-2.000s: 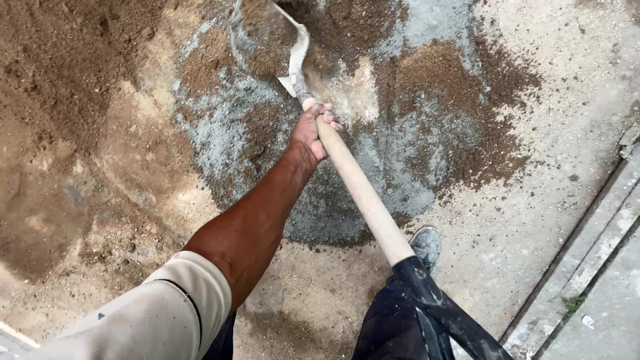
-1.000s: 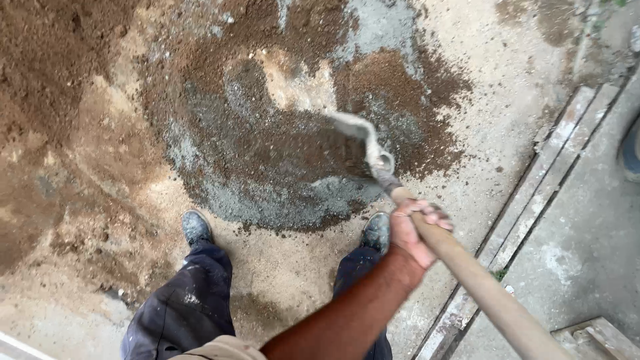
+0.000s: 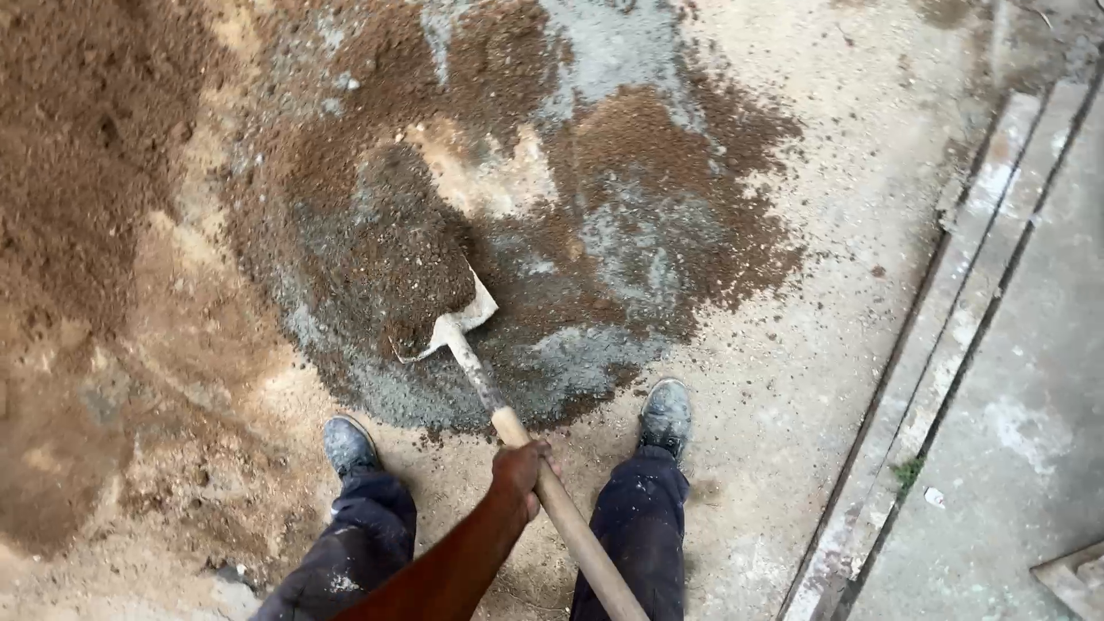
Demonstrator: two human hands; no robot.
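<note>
My left hand (image 3: 523, 479) is closed around the wooden shaft of a shovel (image 3: 573, 526), just above its metal socket. The shovel's blade, a metal edge of which shows at its shoulder (image 3: 473, 312), lies under a load of brown sand mixed with grey powder (image 3: 414, 250). Around the blade spreads a ring of brown sand and grey powder, probably cement (image 3: 595, 349). The shaft runs down past the bottom edge of the view. My right hand is out of view.
A larger heap of brown sand (image 3: 78, 164) lies at the left. My dusty shoes (image 3: 349, 444) stand at the near edge of the mix. Long pale boards or a kerb (image 3: 940, 362) run diagonally at the right, with a small green plant (image 3: 907, 473) beside them.
Since one second ago, the shovel and my left hand have moved left, and the blade has gone into the mix and now carries a load. My right hand has stayed out of view.
</note>
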